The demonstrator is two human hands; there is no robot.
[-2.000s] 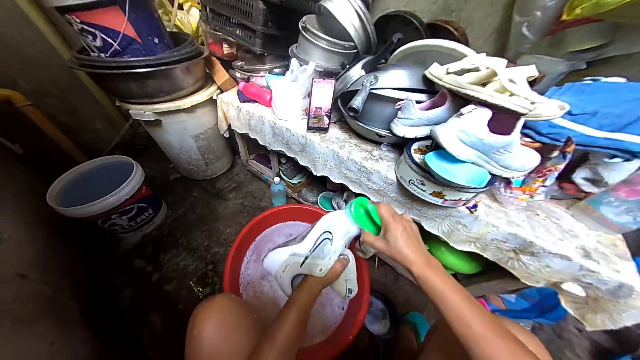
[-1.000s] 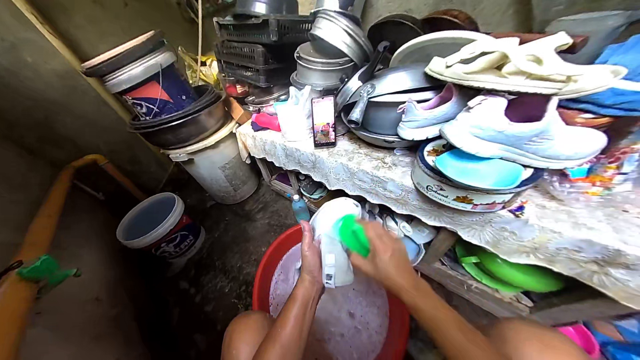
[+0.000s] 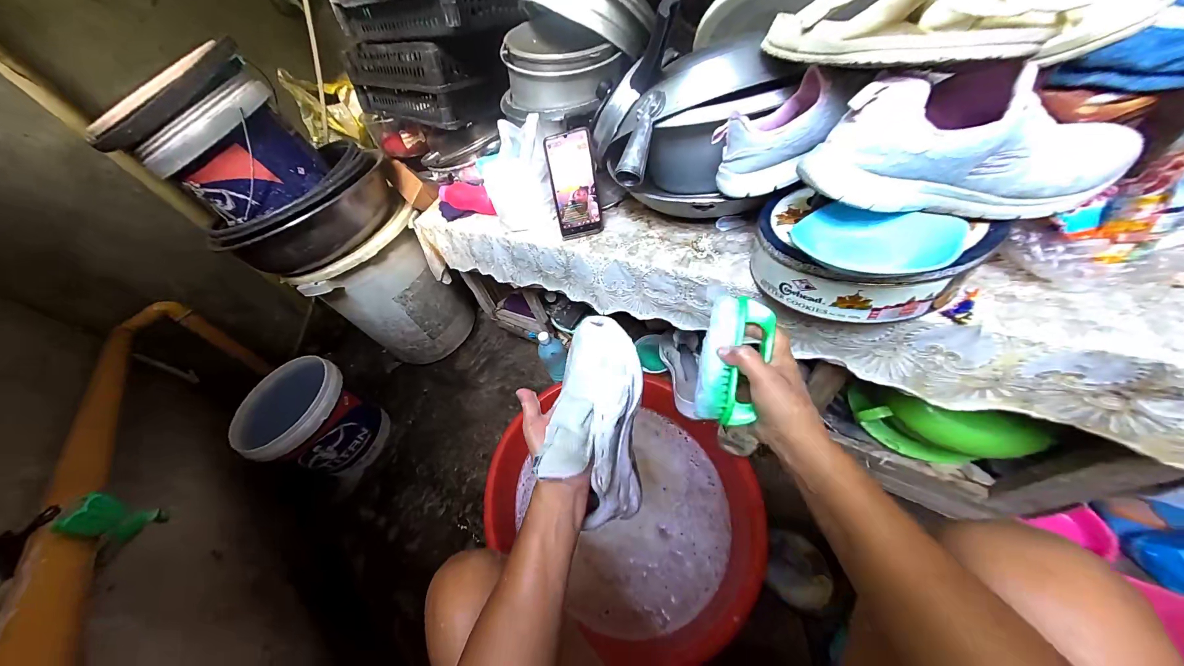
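My left hand [image 3: 539, 432] holds a wet white shoe [image 3: 603, 398] upright over a red plastic basin [image 3: 754, 518]; the shoe hides most of the fingers. Cloudy, foamy water [image 3: 671, 546] fills much of the basin. To the right of the shoe, and apart from it, my right hand [image 3: 772, 379] grips a green-handled scrub brush [image 3: 737, 361] with pale, sudsy bristles facing left.
A cloth-covered table [image 3: 666, 268] beyond the basin bears a phone [image 3: 574, 183], metal pots, a cookie tin [image 3: 842, 287] and white sneakers [image 3: 971, 148]. On the left stand an open bucket [image 3: 287, 407] and an orange pipe [image 3: 102, 444] with a green valve [image 3: 106, 518].
The brush was against the shoe one second ago and is now held apart to its right. The shoe has been turned in my left hand. The view has shifted closer to the table.
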